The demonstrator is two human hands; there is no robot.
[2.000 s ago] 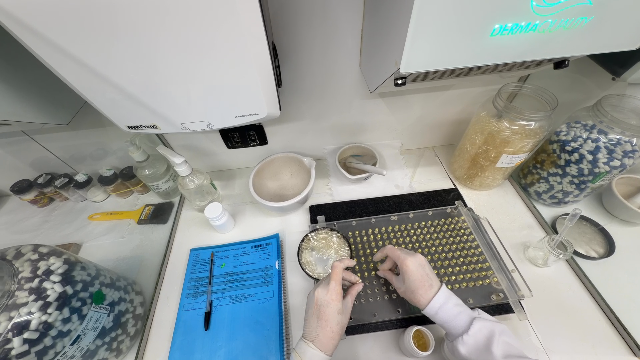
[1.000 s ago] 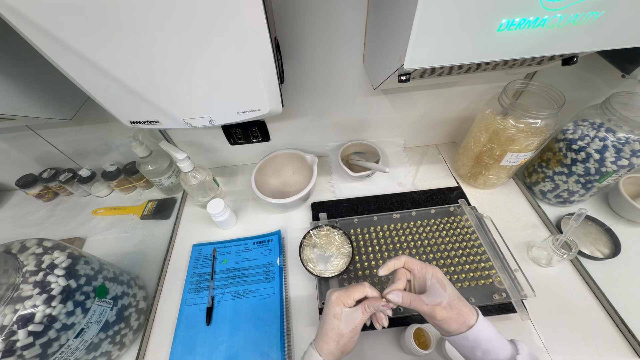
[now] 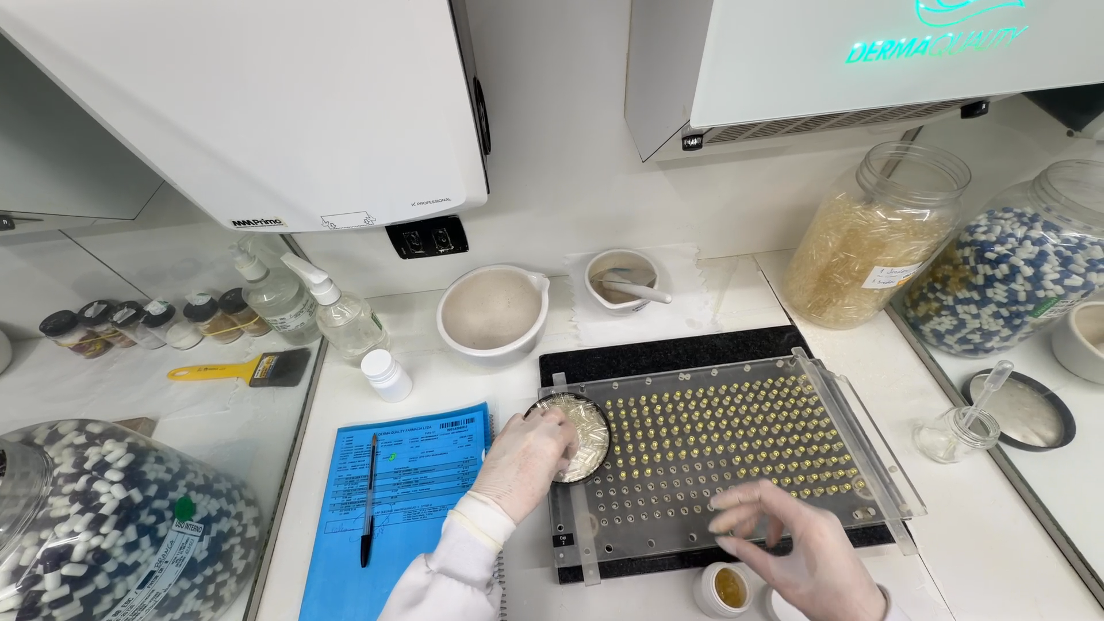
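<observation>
My left hand, in a thin glove, reaches into a round black-rimmed dish of clear empty capsules at the left end of a capsule-filling board; its fingertips are partly hidden. Over the board's lower edge, my right hand is gloved, fingers curled and thumb apart, with nothing visible between them. Yellowish filled capsule pieces stand in most of the board's holes; the lower left rows look unfilled. A small white jar with amber contents stands just below the board.
Behind the board are a white mortar and a smaller one with a pestle. Left lie a blue sheet with a pen, and a white bottle. Large capsule jars stand right; a beaker holds a pipette.
My left hand has moved left, from beside my right hand into the dish of capsules. My right hand has drawn apart from it, to the right, its fingers spread from their earlier pinch.
</observation>
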